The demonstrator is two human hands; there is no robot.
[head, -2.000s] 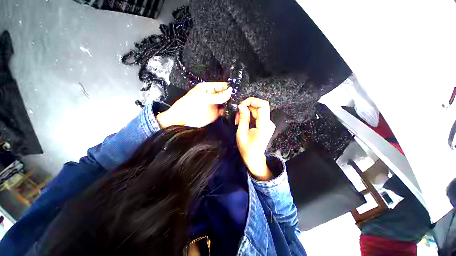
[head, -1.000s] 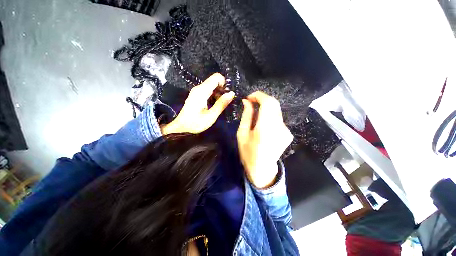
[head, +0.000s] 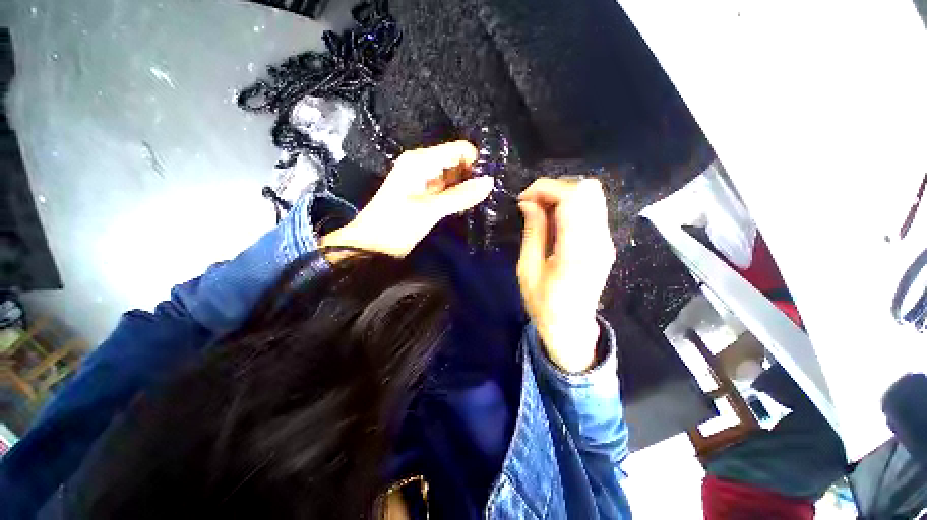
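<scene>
The dark nubby garment [head: 447, 76] lies over my lap. My left hand [head: 412, 195] pinches the black glittering beaded trim [head: 493, 157] at its fingertips. My right hand [head: 565, 254] is just to the right, its thumb and forefinger closed together. A fine dark line, perhaps thread or a needle, runs from the trim to its fingertips; which it is I cannot tell. The loose length of trim [head: 341, 66] is heaped at the upper left and runs down towards my left hand.
A crumpled clear plastic bag [head: 323, 124] lies by the trim heap. The white table [head: 803, 112] runs along the right, with dark looped handles [head: 912, 289] and a thin red stick [head: 914, 208] on it. Long dark hair [head: 274, 406] covers the lower middle.
My right hand has moved right, away from the trim, and a fine line now shows between them. My left thumb and fingers have shifted slightly on the trim.
</scene>
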